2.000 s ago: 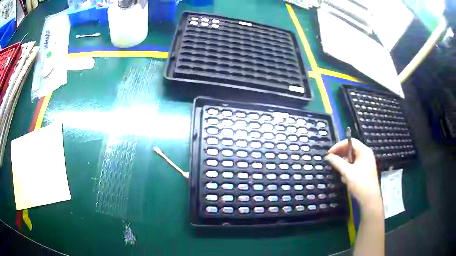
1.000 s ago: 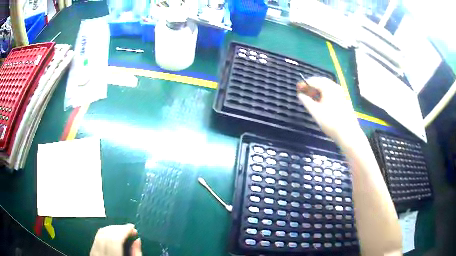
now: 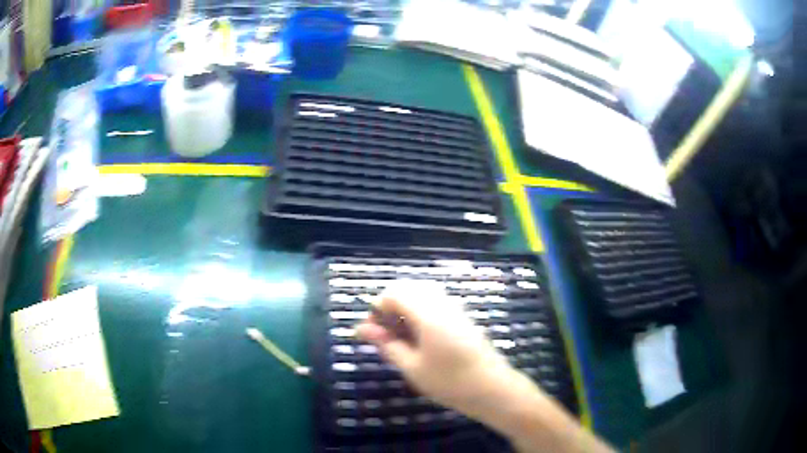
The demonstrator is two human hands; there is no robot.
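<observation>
My right hand (image 3: 429, 341) is over the filled black component tray (image 3: 318, 372), with its fingers curled together near the tray's left part. The picture is blurred, and I cannot tell whether the tweezers are in the fingers. Rows of silvery ovals show around the hand. The second black tray (image 3: 385, 168) lies beyond it, mostly dark pockets with a few pale ones at its far left corner and near right corner. The cotton swab (image 3: 278, 351) lies left of the filled tray. My left hand is out of the picture.
A glary clear sheet (image 3: 199, 310) lies left of the swab. A yellowish paper (image 3: 64, 358) is at the left. A white tub (image 3: 198, 115), a clear bag (image 3: 73, 168) and a blue container (image 3: 318, 42) stand far off. A third black tray (image 3: 628, 252) is at the right.
My right hand has come back from over the far tray to the near filled tray. My left hand, seen at the bottom edge before, has left the picture. The view has shifted.
</observation>
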